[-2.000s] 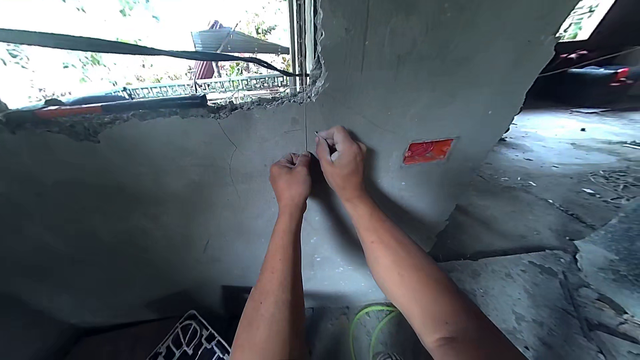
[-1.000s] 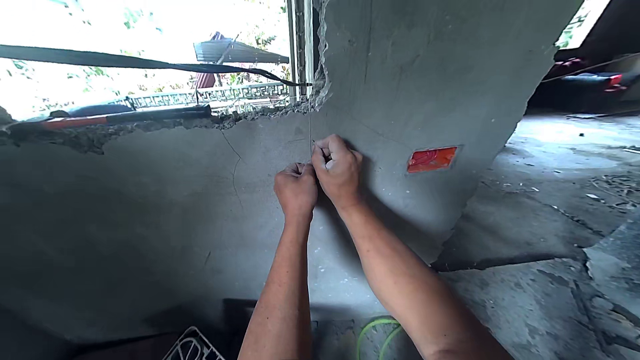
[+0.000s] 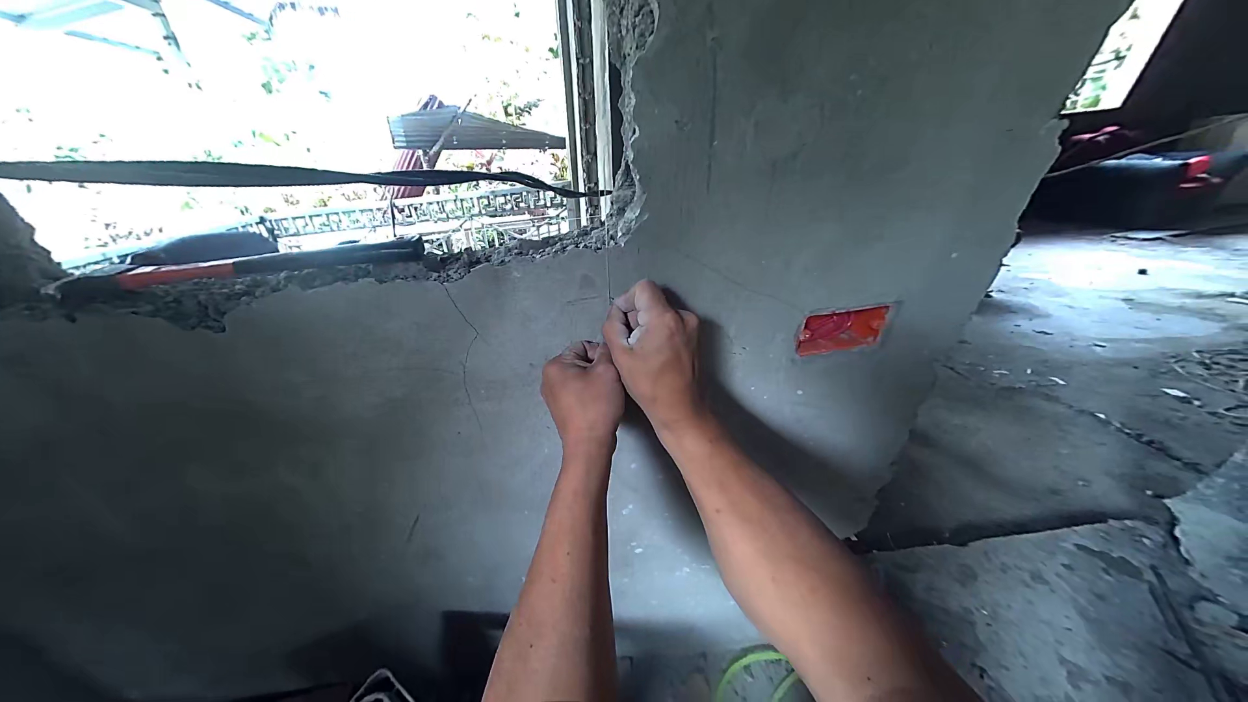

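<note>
My left hand [image 3: 585, 392] and my right hand [image 3: 655, 336] are side by side in front of a grey plastered wall [image 3: 341, 439], the right a little higher. Both have curled fingers pinched together. A thin string [image 3: 609, 273] runs from the corner of the window opening down to my right fingers, which pinch it. What my left fingertips pinch is hidden; they are close under the right hand. Right of the hands, a red-orange electrical box [image 3: 843, 331] is recessed in the wall.
The window opening has a rough broken sill [image 3: 526, 249], a dark strap [image 3: 292, 176] across it and a black and orange tool or bar [image 3: 283, 260] on the ledge. A green hose-like loop [image 3: 751, 663] lies low. Cracked concrete floor [image 3: 1033, 439] with debris extends at right.
The hands stay close together at the string; the left hand has come nearer to the right one since the earliest frame.
</note>
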